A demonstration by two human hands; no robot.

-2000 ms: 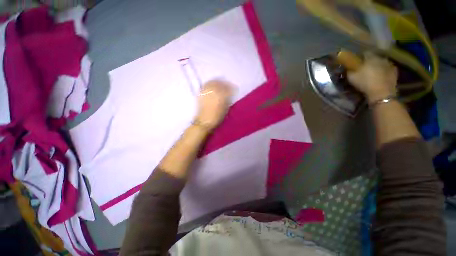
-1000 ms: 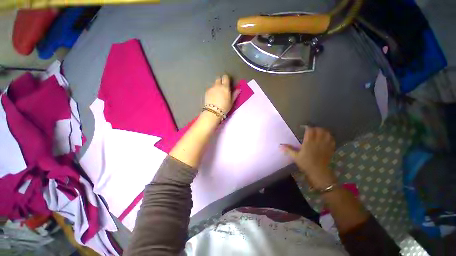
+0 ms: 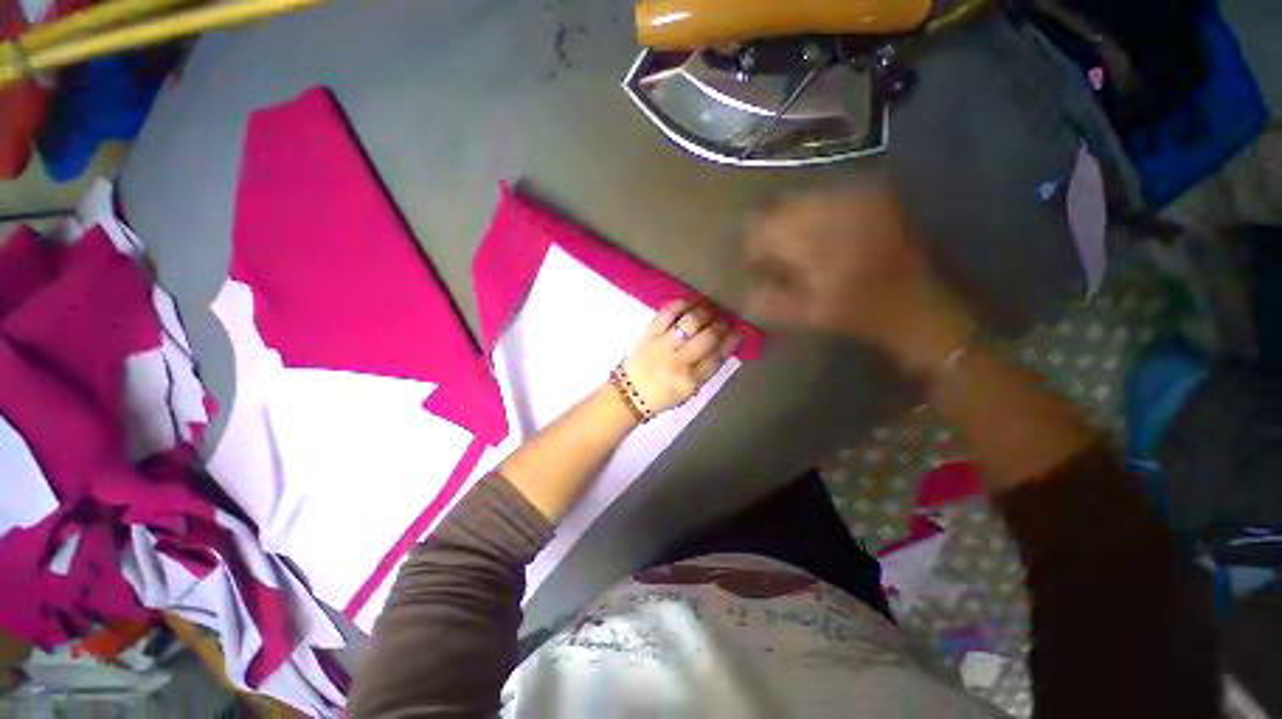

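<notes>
The garment panel (image 3: 360,447) lies on the grey pressing table (image 3: 562,141), pale side up, with a large magenta part (image 3: 333,239) folded over at its upper left. A second pale part (image 3: 574,337) lies to the right, with a magenta band (image 3: 584,242) along its upper edge. My left hand (image 3: 685,354) rests with its fingers on the right end of this band. My right hand (image 3: 830,267) is blurred, raised just right of the panel's end; its finger pose is unclear. The steam iron (image 3: 766,106) stands on the table beyond my hands, orange handle away from me.
A crumpled magenta and white heap (image 3: 106,351) lies at the left. Yellow hose (image 3: 169,25) crosses the upper left. Blue fabric (image 3: 1188,106) hangs at the upper right. A pale scrap (image 3: 1087,225) lies by the table's right edge. Magenta scraps (image 3: 952,485) lie on the patterned floor.
Since one second ago, the right part's magenta band has come to lie along its upper edge. My left hand moved right and down onto it. My right hand moved up. The iron was let go earlier.
</notes>
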